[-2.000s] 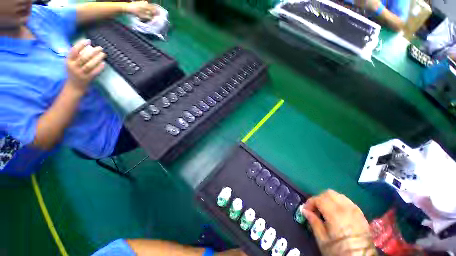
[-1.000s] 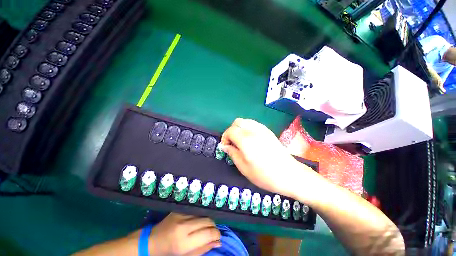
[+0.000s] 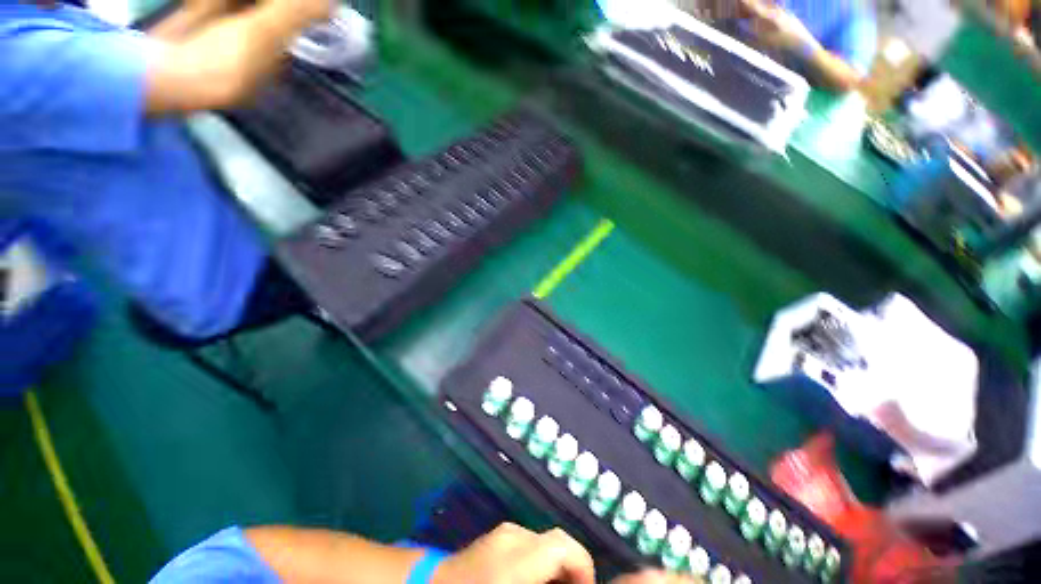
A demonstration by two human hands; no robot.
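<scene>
The black foam tray [image 3: 577,416] lies on the green bench in front of me. Its near row holds green-and-white circuit boards [image 3: 582,472]. Its far row has several dark housings [image 3: 596,382] at the left end, then green-and-white boards [image 3: 715,481] towards the right. My left hand [image 3: 514,557], with a blue band on the wrist, is at the bottom edge beside the tray's near side, blurred, fingers curled. Part of what looks like my right hand [image 3: 655,577] shows at the bottom edge, mostly cut off. I cannot tell whether either hand holds anything.
A stack of trays with dark housings [image 3: 445,234] stands at the left, beside a person in blue [image 3: 171,217]. A white-covered device [image 3: 890,365] and red bubble wrap [image 3: 828,491] lie at the right. Another tray in white wrapping [image 3: 708,69] is across the aisle.
The view has swung left again, bringing the neighbouring person back in. My right hand has left the far row and dropped to the bottom edge. The far row's boards are now uncovered.
</scene>
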